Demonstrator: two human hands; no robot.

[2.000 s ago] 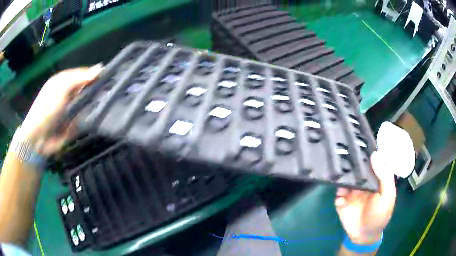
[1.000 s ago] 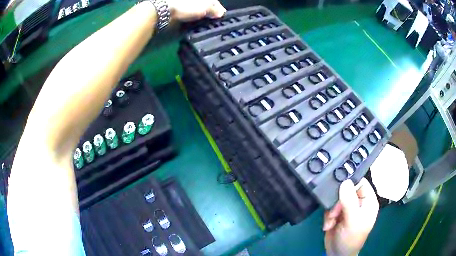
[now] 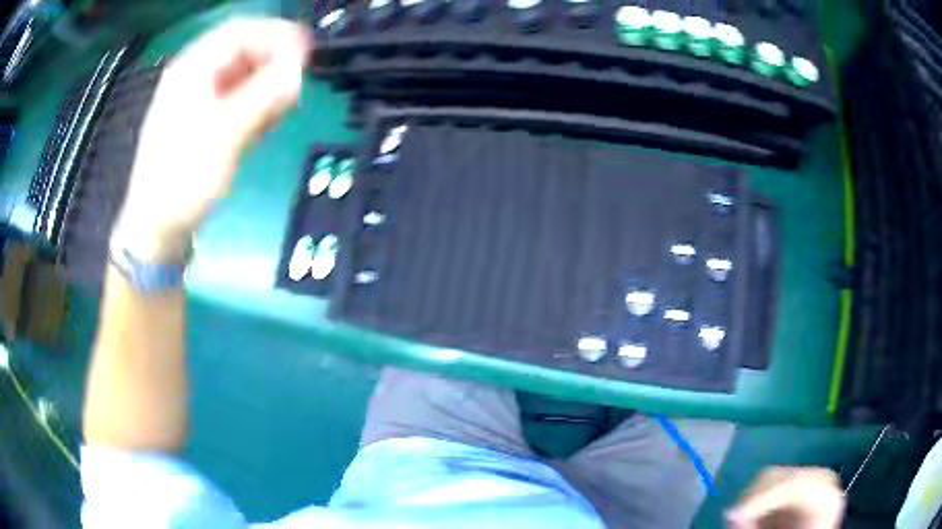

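Observation:
The black ribbed working tray (image 3: 496, 227) lies on the green bench in front of me. Small parts with white faces (image 3: 640, 302) are scattered on its right side, and a few lie along its left edge. A small side tray (image 3: 303, 225) with several green-and-white pieces (image 3: 312, 257) lies against its left edge. My left hand (image 3: 232, 103) is raised left of the trays, blurred, with fingers curled; nothing shows in it. My right hand (image 3: 790, 501) is low at the right, partly cut off by the bottom edge and blurred; its fingertips are unclear.
Beyond the working tray is the upper tray stack (image 3: 578, 98), with dark units and a row of green-and-white pieces (image 3: 697, 39) on top. Dark ribbed trays (image 3: 114, 155) stand at the left. A dark tray stack (image 3: 893, 248) stands at the right, past a yellow-green line (image 3: 849, 207).
The view has turned from the right stack to the working tray. My hands have left the tray of black ring parts. My left hand is now at the left, my right at the lower right.

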